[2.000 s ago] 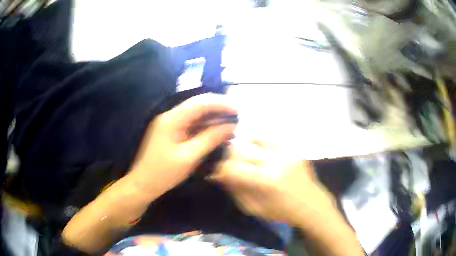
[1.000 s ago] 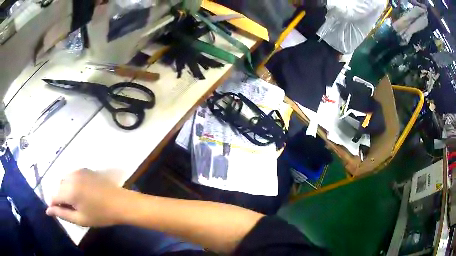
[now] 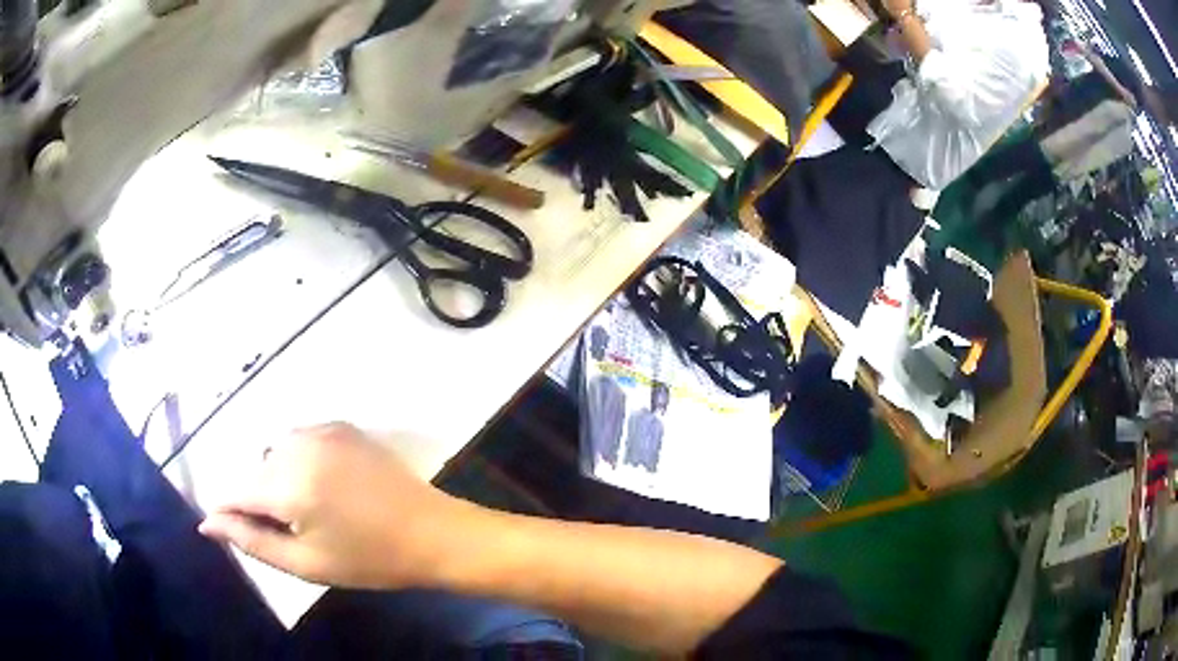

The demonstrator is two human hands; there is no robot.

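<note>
The navy garment (image 3: pixel 129 517) lies at the lower left, one narrow end running up to the presser foot (image 3: pixel 65 338) under the sewing machine head (image 3: pixel 52 194). A small white patch (image 3: pixel 97 519) shows on the cloth. My right hand (image 3: pixel 317 504) rests on the white table at the garment's right edge, fingers curled, fingertips at the cloth; whether they pinch it cannot be told. My left hand is out of the picture.
Black shears (image 3: pixel 413 239), silvery snips (image 3: pixel 207 274) and a brown-handled stick (image 3: pixel 485 181) lie on the table (image 3: pixel 388 387). Black and green strips (image 3: pixel 646 149) are at its far edge. Beyond are papers with a black cord bundle (image 3: pixel 717 329), a yellow-framed cart (image 3: pixel 1092 338) and another person (image 3: pixel 962 91).
The view has swung right from the cloth and both hands, then slightly back left, showing more of the machine. My left hand has left the picture. My right hand stays by the garment's edge.
</note>
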